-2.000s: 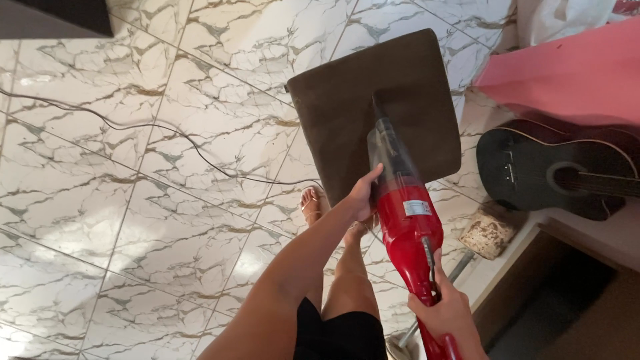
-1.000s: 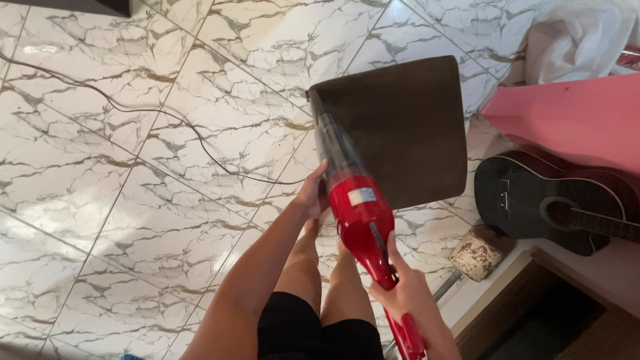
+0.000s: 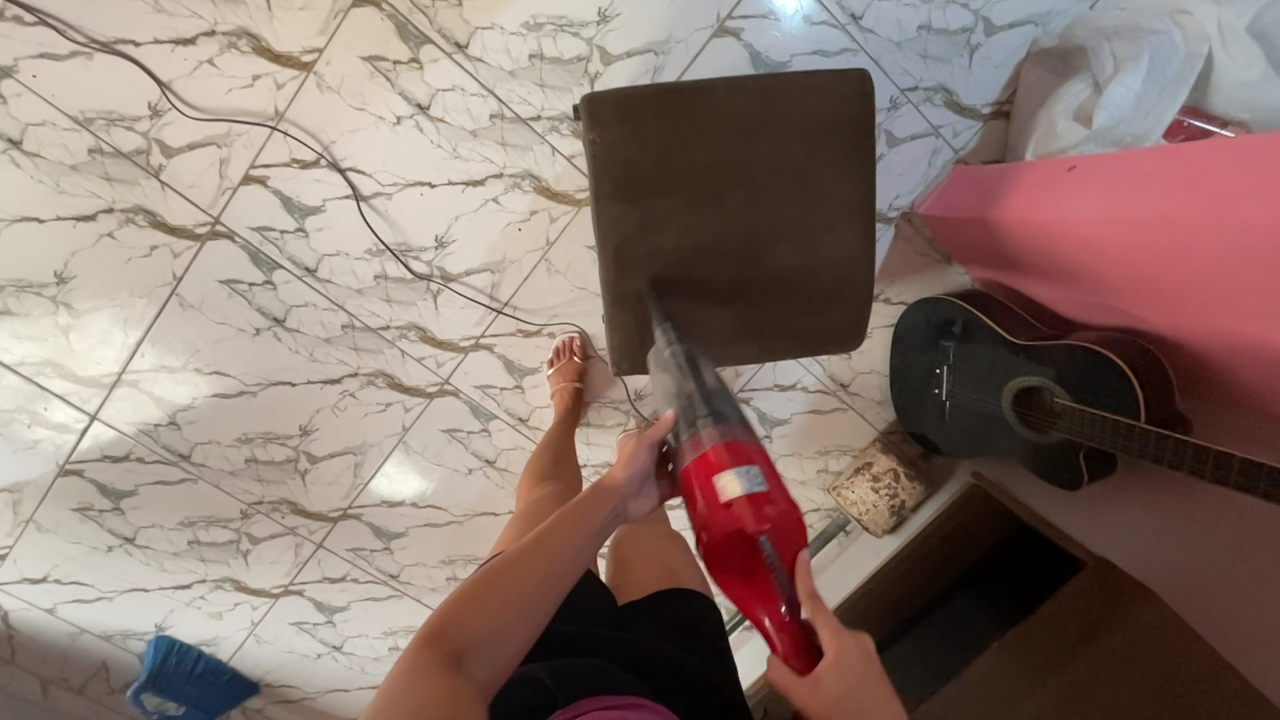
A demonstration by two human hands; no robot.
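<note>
A red handheld vacuum cleaner (image 3: 745, 510) with a clear dust container and a dark narrow nozzle slants across the lower middle. My right hand (image 3: 835, 650) is closed around its rear handle. Under the body, near the clear container, my left hand (image 3: 645, 465) supports it from the left side; its fingers are partly hidden. The nozzle's tip lies over the near left part of a dark brown square upholstered seat or ottoman (image 3: 740, 200); whether it touches the fabric I cannot tell.
A black acoustic guitar (image 3: 985, 385) leans by a pink surface (image 3: 1120, 230) at right, with white plastic (image 3: 1110, 90) above. A thin cord (image 3: 370, 225) crosses the marble-patterned tiles. A patterned block (image 3: 878, 488), a brown cabinet (image 3: 1120, 620) and a blue object (image 3: 190, 680) are lower down.
The nozzle has moved from the seat's far left corner to its near left part, with both hands still on the vacuum. The seat appears turned in view.
</note>
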